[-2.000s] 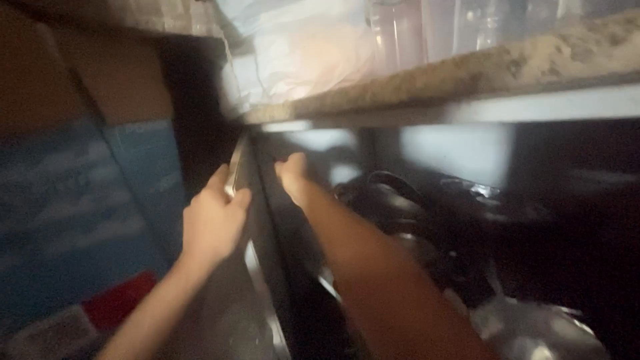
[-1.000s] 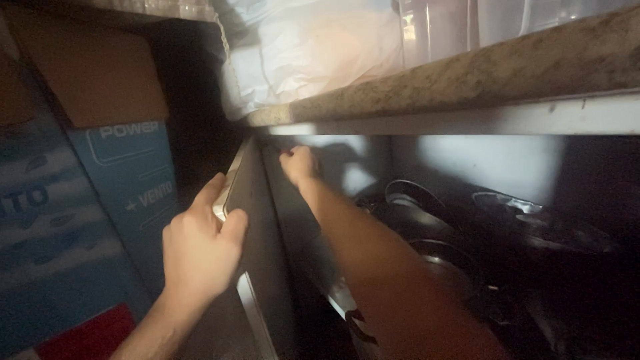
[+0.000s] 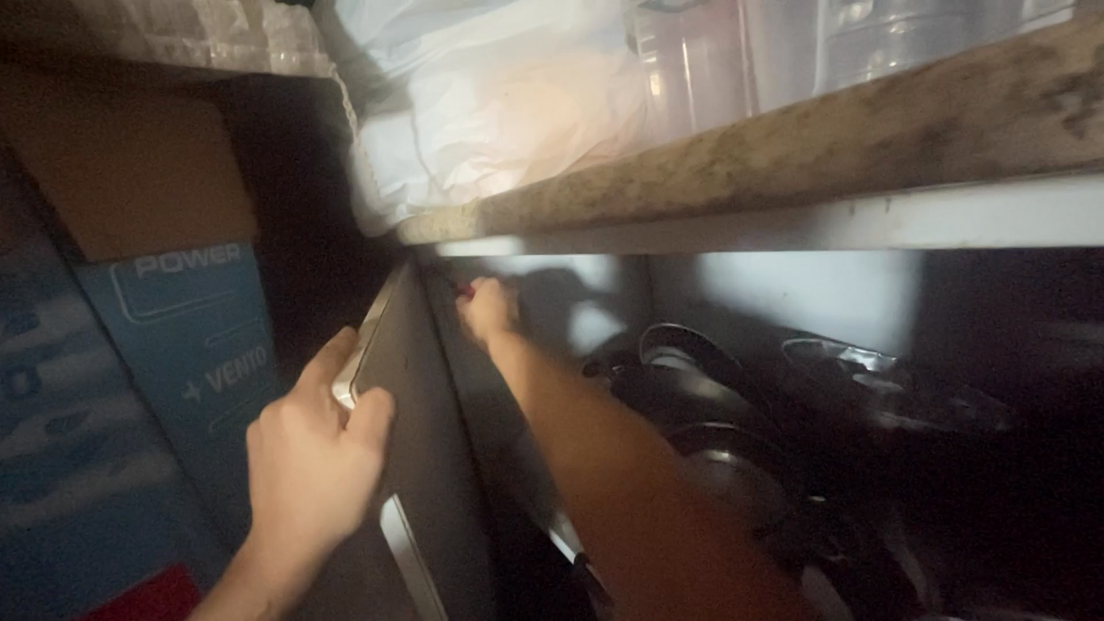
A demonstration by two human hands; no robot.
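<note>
My left hand [image 3: 315, 457] grips the upper edge of an open cabinet door [image 3: 414, 405], thumb on the inner side and fingers on the outer side. Inside the cabinet, my right hand [image 3: 490, 310] is closed near the upper part of the side wall by the door's hinge side. A small dark red piece [image 3: 466, 291] shows at its fingertips; what it belongs to cannot be told. Below and right of my right forearm lie dark pots or pans [image 3: 690, 371], and a glass lid [image 3: 871, 371] leans at the back.
A stone countertop edge [image 3: 733, 164] runs over the cabinet, bearing a white plastic bag [image 3: 509, 103] and clear plastic containers [image 3: 690, 69]. Blue printed cardboard boxes [image 3: 190, 345] stand close on the left, beside the door. Something red [image 3: 147, 595] lies at the lower left.
Both hands keep nearly the same places, left on the door and right inside the cabinet. The red piece at my right fingertips now shows. The view has become less blurred than two seconds ago.
</note>
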